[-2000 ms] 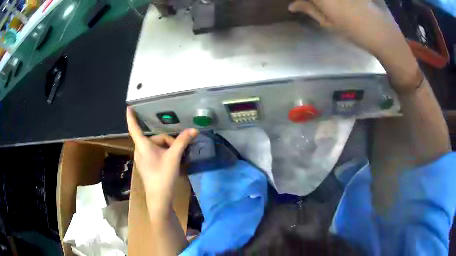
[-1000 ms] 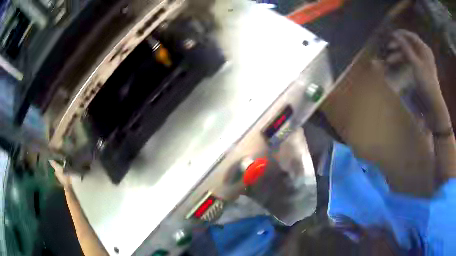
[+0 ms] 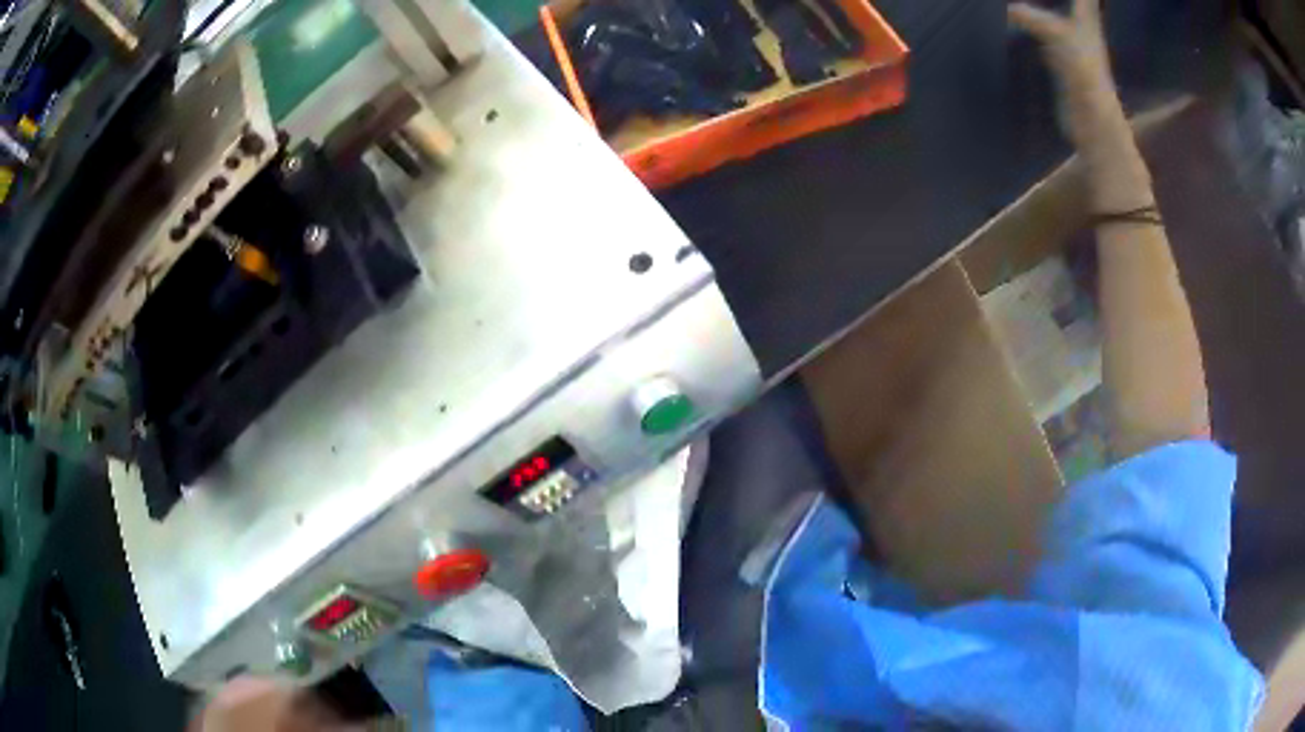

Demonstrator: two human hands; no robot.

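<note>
The silver-white press (image 3: 415, 343) stands at the left, tilted in view, with the black fixture (image 3: 272, 308) on its top under the press head (image 3: 179, 215). My right hand (image 3: 1062, 29) is at the top right, over the dark mat, fingers spread, with nothing seen in it. My left hand (image 3: 265, 708) is blurred and cut off by the bottom edge, at the front left corner of the press near a green button (image 3: 294, 655); its fingers cannot be made out.
An orange box (image 3: 759, 122) holding black parts lies on the mat behind the press. A large open carton (image 3: 930, 415) with bagged items is at the right, under my right arm. A whitish film (image 3: 608, 601) hangs below the press front, by the red emergency stop (image 3: 452, 572).
The view has shifted right, bringing the orange box and carton into sight. My right hand has moved from over the carton to above the mat. My left hand has moved to the press's front corner.
</note>
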